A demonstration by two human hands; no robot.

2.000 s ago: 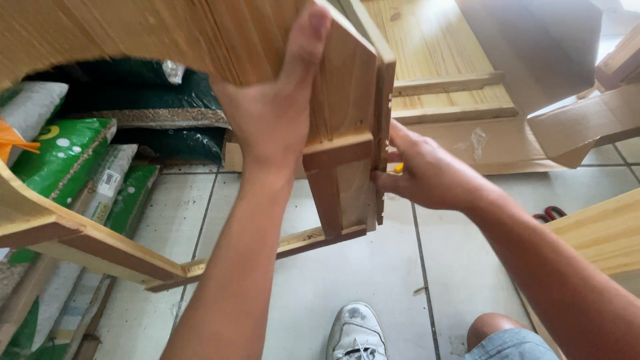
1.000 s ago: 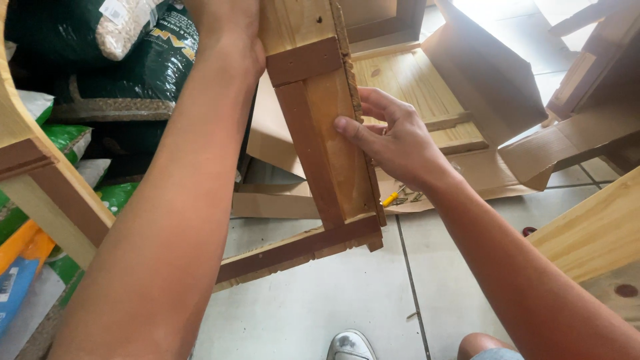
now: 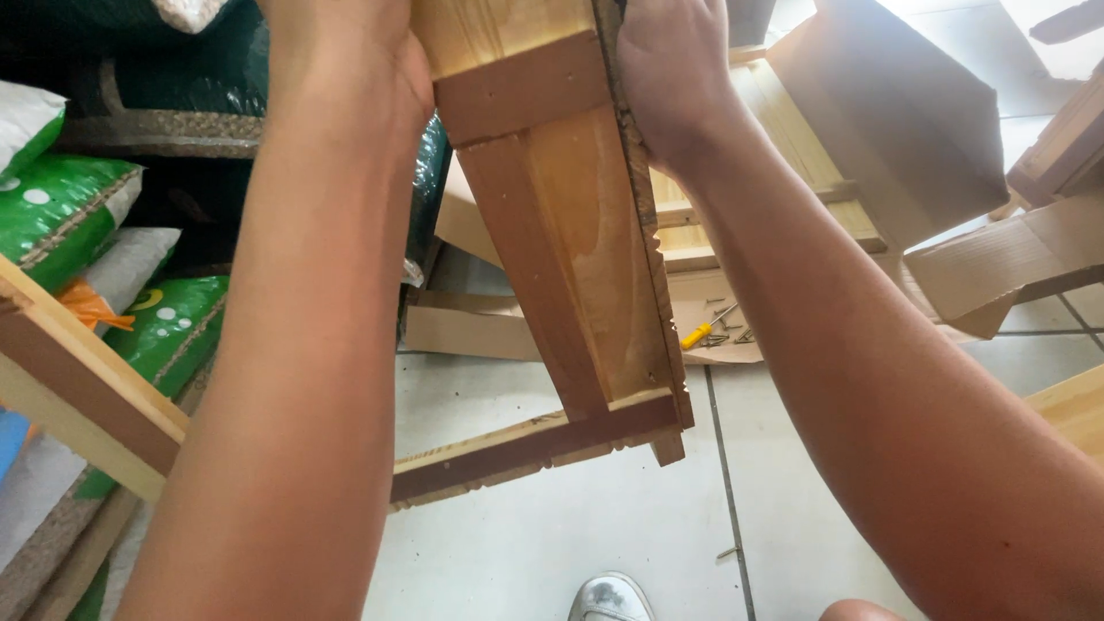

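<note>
A wooden frame assembly (image 3: 552, 259) of pale boards and reddish-brown strips hangs tilted in front of me, above the tiled floor. My left hand (image 3: 371, 52) is against its upper left side, with the fingers cut off by the top edge of the view. Against the upper right edge lies my right hand (image 3: 677, 78), its fingertips also out of view. The hands are on opposite sides of the upper part. A long lower rail (image 3: 526, 453) runs left from the bottom corner and passes behind my left forearm.
Plastic bags (image 3: 65, 216) are stacked at the left. Beyond the frame, a yellow-handled screwdriver (image 3: 697, 335) and loose screws (image 3: 716, 340) lie on cardboard. A cardboard box (image 3: 906, 112), wooden panels and another cardboard flap (image 3: 1009, 259) are at the right. My shoe (image 3: 611, 597) is below.
My right hand has moved up along the frame's right edge from its middle. Since the oldest frame, the wooden assembly has been turned and raised. The view has shifted.
</note>
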